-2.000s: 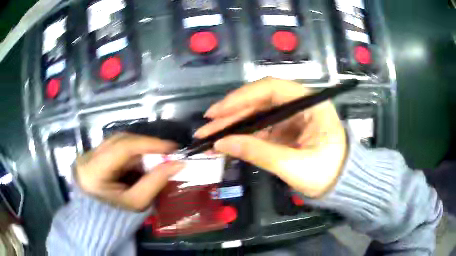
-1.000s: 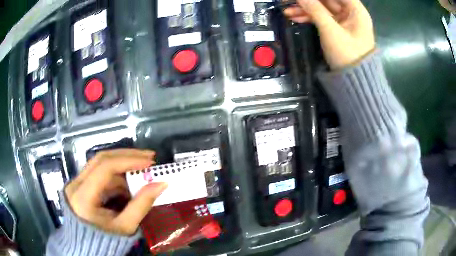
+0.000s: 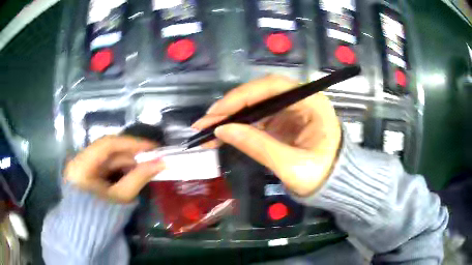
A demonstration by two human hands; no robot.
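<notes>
My left hand (image 3: 106, 168) pinches a white sticker sheet (image 3: 194, 166) at its left end. A translucent red grid sheet (image 3: 194, 199) hangs below the white one. My right hand (image 3: 279, 134) holds black tweezers (image 3: 295, 101) like a pen, slanting down to the left. The tweezer tips are at the upper edge of the white sheet; whether they touch it or hold a sticker is too blurred to tell. Both hands are over the lower row of a clear blister tray (image 3: 227, 83). Part of a black unit with a red disc (image 3: 278, 210) shows between and below the hands.
Several black units with red discs, one of them at upper centre (image 3: 278, 43), lie in the tray's upper row. Other units in the lower row are partly covered by my hands. A dark-screened phone (image 3: 14, 168) lies at the far left on the dark green surface (image 3: 31, 93).
My right hand has come back from the upper right tray pocket to the sticker sheet, with the tweezers now in full view. The view has shifted, so the tray appears further right. My left hand still holds the sheet.
</notes>
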